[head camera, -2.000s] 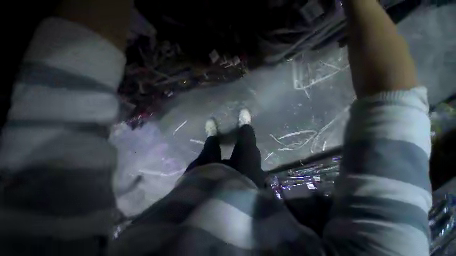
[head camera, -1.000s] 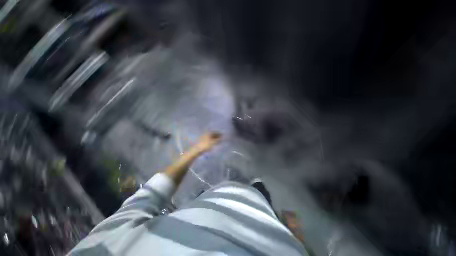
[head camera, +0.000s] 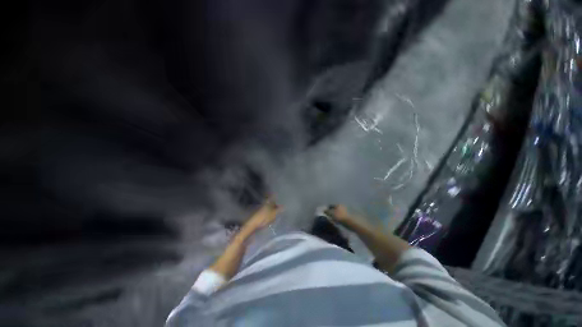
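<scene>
My left hand (head camera: 268, 211) is in front of my body, left of centre, over the dim grey floor. It is small and blurred, and I see nothing clear in it. My right hand (head camera: 335, 212) is in front of my body, right of centre, beside my dark-clad leg. It is also small and blurred, with a small pale spot next to it. Whether either hand holds anything cannot be told.
Glossy bagged garments (head camera: 549, 147) hang along the right. Shiny bagged stacks (head camera: 461, 163) lie low beside them, with a purple piece (head camera: 426, 228). White string scraps (head camera: 411, 150) lie on the grey floor (head camera: 447, 70). The left side is very dark and blurred.
The view has swung round, bringing the glossy stock to the right side. My right hand has come into sight beside my leg. My left hand remains in front of my body.
</scene>
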